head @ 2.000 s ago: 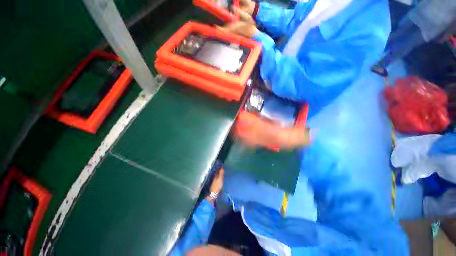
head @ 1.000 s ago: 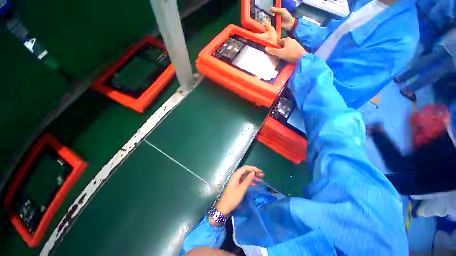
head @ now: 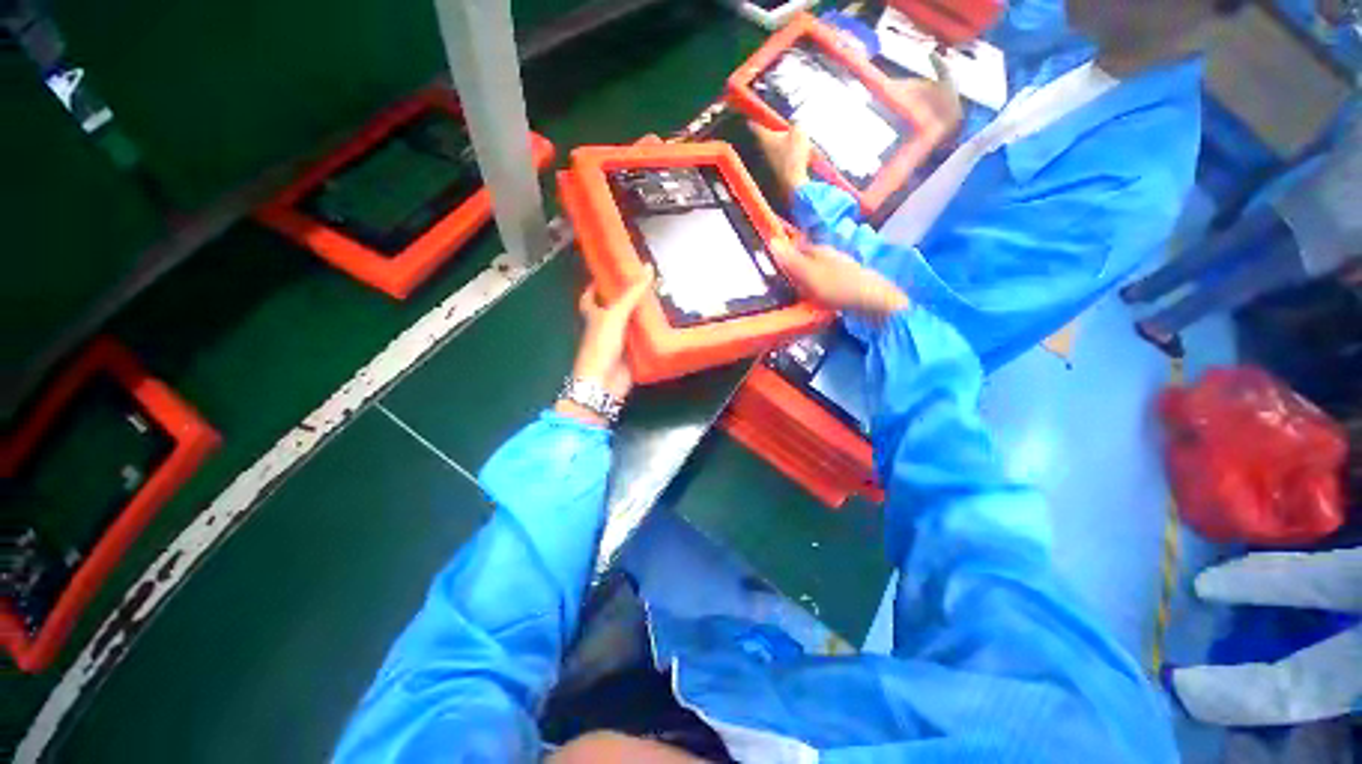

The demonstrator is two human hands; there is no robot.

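A red-orange frame (head: 717, 352) with an open tablet (head: 695, 261) in it is between my two hands over the green bench. It looks like more than one frame stacked. The tablet shows a silver-white battery and a dark mainboard at its far end. My left hand (head: 610, 332), with a metal watch at the wrist, grips the frame's left side. My right hand (head: 834, 279) grips its right side. The fingers under the frame are hidden.
A stack of red frames (head: 799, 433) stands to the right, partly behind my right sleeve. Another person (head: 1046, 194) at the upper right holds a framed tablet (head: 837, 112). Two framed tablets lie in the rear lane beyond the white strip (head: 321, 418). A metal post (head: 493, 127) rises beside it.
My left hand has moved up from the bench edge onto the frame's left side. The frames have been turned and drawn slightly nearer between both hands. The other person's tablet has tilted.
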